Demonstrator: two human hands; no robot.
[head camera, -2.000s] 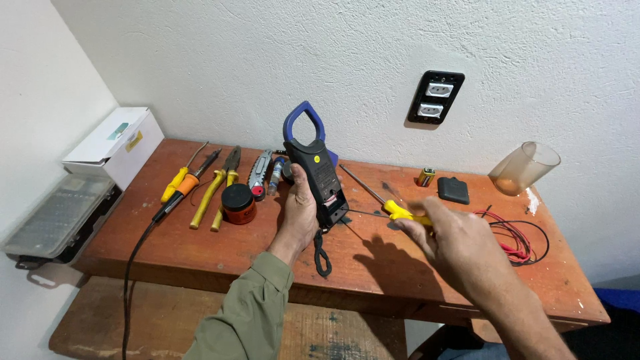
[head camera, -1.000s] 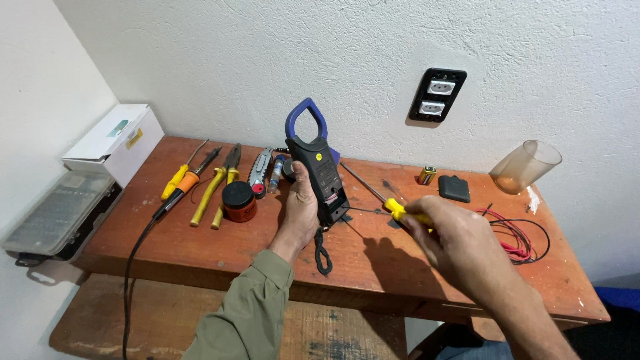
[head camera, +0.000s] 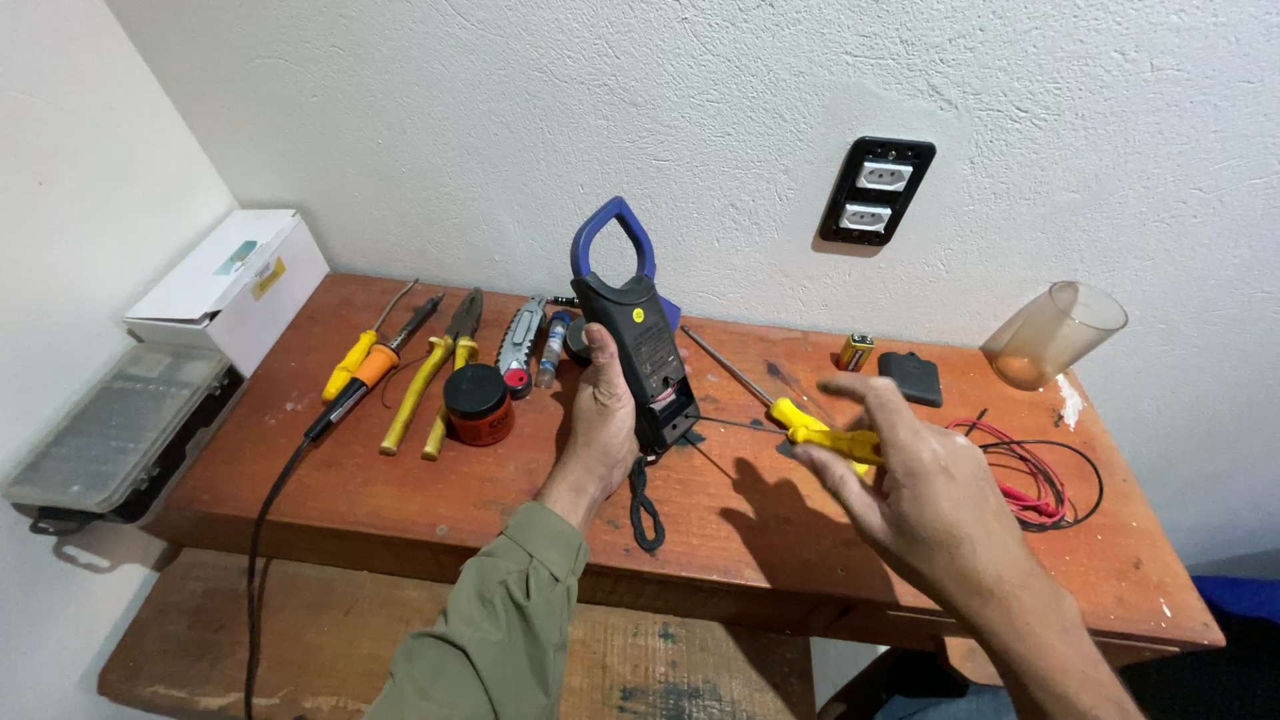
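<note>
My left hand (head camera: 598, 430) holds a clamp meter (head camera: 640, 345) upright, its back towards me and its blue jaw at the top. The battery bay at its lower end is uncovered, and a black wrist strap (head camera: 645, 505) hangs below. My right hand (head camera: 930, 480) has thumb and fingers around the yellow handle of a thin screwdriver (head camera: 835, 443); its tip meets the meter's lower end. Another yellow-handled screwdriver (head camera: 790, 410) lies on the table behind it. A 9 V battery (head camera: 855, 352) and a black battery cover (head camera: 910, 378) rest further back.
Left on the wooden table (head camera: 350, 500) are a soldering iron (head camera: 375, 368), a small screwdriver (head camera: 352, 365), pliers (head camera: 415, 395), a utility knife (head camera: 520, 345) and a black-lidded jar (head camera: 478, 405). Right are red and black test leads (head camera: 1040, 490) and a clear cup (head camera: 1060, 335). A wall outlet (head camera: 877, 190) is above.
The fingers of my right hand have shifted on the screwdriver handle, the index finger now lifted from it. My left hand and the clamp meter have hardly moved.
</note>
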